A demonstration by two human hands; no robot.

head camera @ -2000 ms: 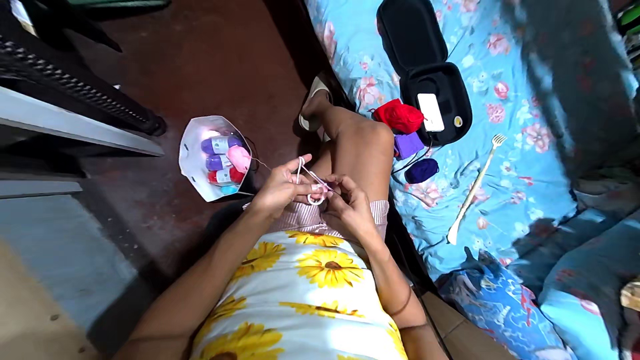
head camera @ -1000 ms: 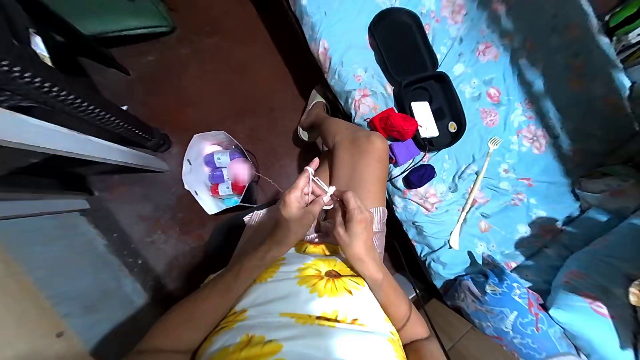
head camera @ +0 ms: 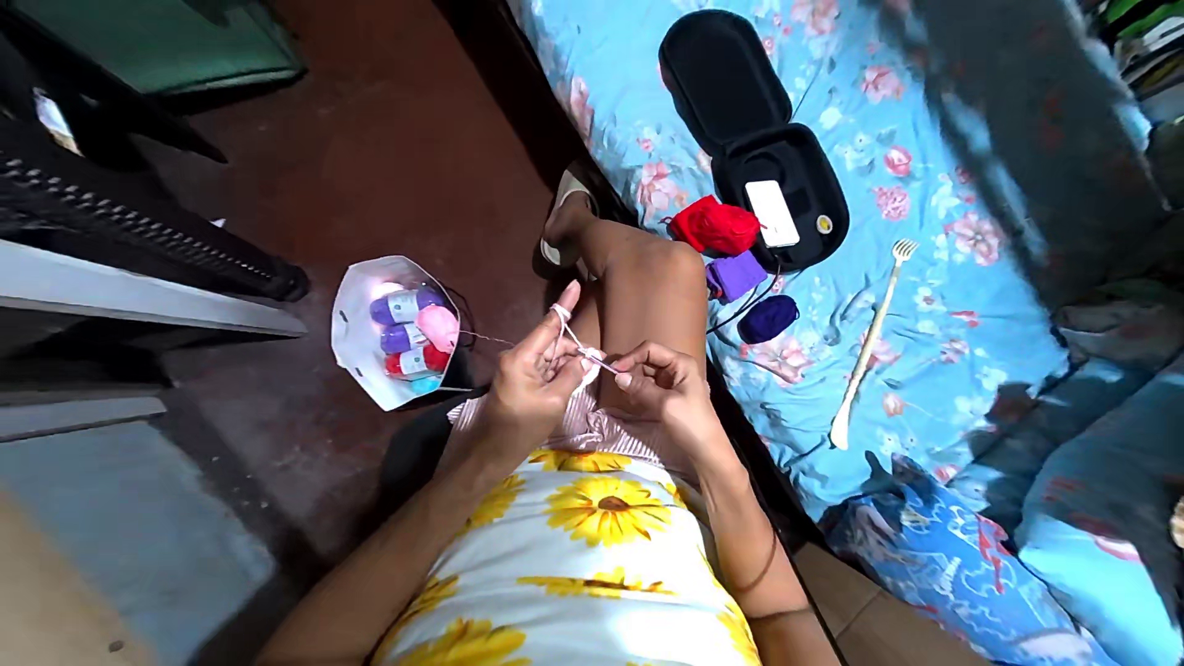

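My left hand [head camera: 536,375] is raised above my lap, with pale pink yarn [head camera: 566,326] looped round its raised index finger and a small piece of yarn work pinched at its fingertips. My right hand [head camera: 668,384] grips a thin crochet hook [head camera: 606,364], whose far end meets the yarn work between the hands. A strand runs left from my left hand to a pink yarn ball [head camera: 437,327] in a white paper bag [head camera: 356,365]. Purple yarn skeins [head camera: 400,306] and a red skein [head camera: 416,361] lie beside that ball.
On the floral bedsheet [head camera: 823,370] lie red yarn [head camera: 714,227], purple yarn [head camera: 736,277], dark blue yarn [head camera: 769,319], an open black case [head camera: 814,250] holding a white object [head camera: 771,213], and a back scratcher [head camera: 868,356]. A dark bed edge [head camera: 754,444] runs beside my right arm.
My left index finger and the yarn loop have shifted between frames, while both hands stay close together over my lap. The hook remains in my right hand.
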